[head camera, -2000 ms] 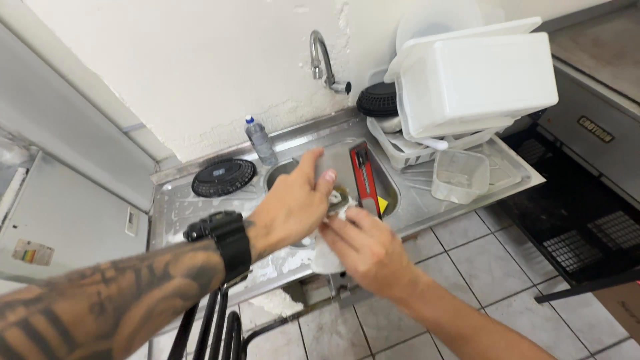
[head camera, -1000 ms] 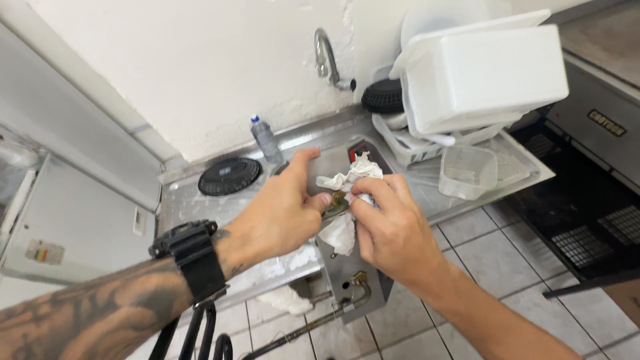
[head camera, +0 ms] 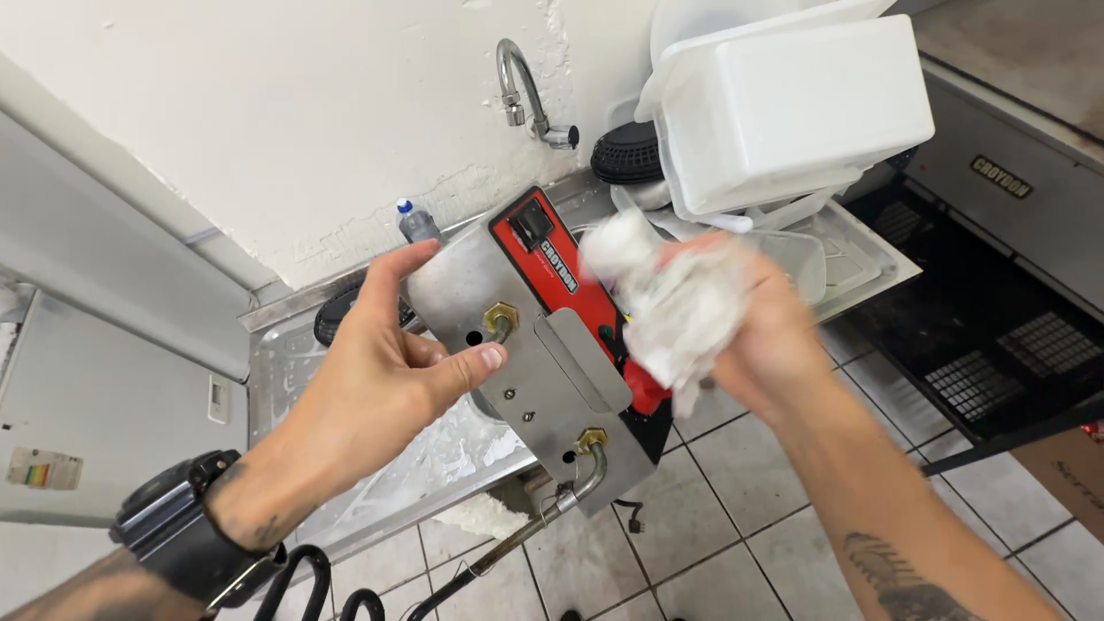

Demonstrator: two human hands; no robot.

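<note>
A metal control box with a red front panel (head camera: 565,267) is tilted over the sink, between my hands. My left hand (head camera: 388,371) grips its left part, fingers behind the edge and thumb by the upper brass hex nut (head camera: 500,316). A second brass nut (head camera: 592,441) holds the lower end of a heating element tube (head camera: 517,535), which runs down to the left. My right hand (head camera: 768,336) holds a crumpled white cloth or paper (head camera: 681,302), blurred, in front of the panel's right side. A red knob (head camera: 642,388) shows below it.
A stainless steel sink counter (head camera: 302,379) lies beneath a chrome faucet (head camera: 526,95). Behind stand a plastic bottle (head camera: 417,222) and black round grates (head camera: 628,153). White plastic containers (head camera: 802,103) are stacked at the right, near a clear tub (head camera: 789,259). A power plug (head camera: 636,520) hangs over the tiled floor.
The control box has come up into full view, its red panel now showing between my hands. My right hand has moved right with the white material, away from my left hand.
</note>
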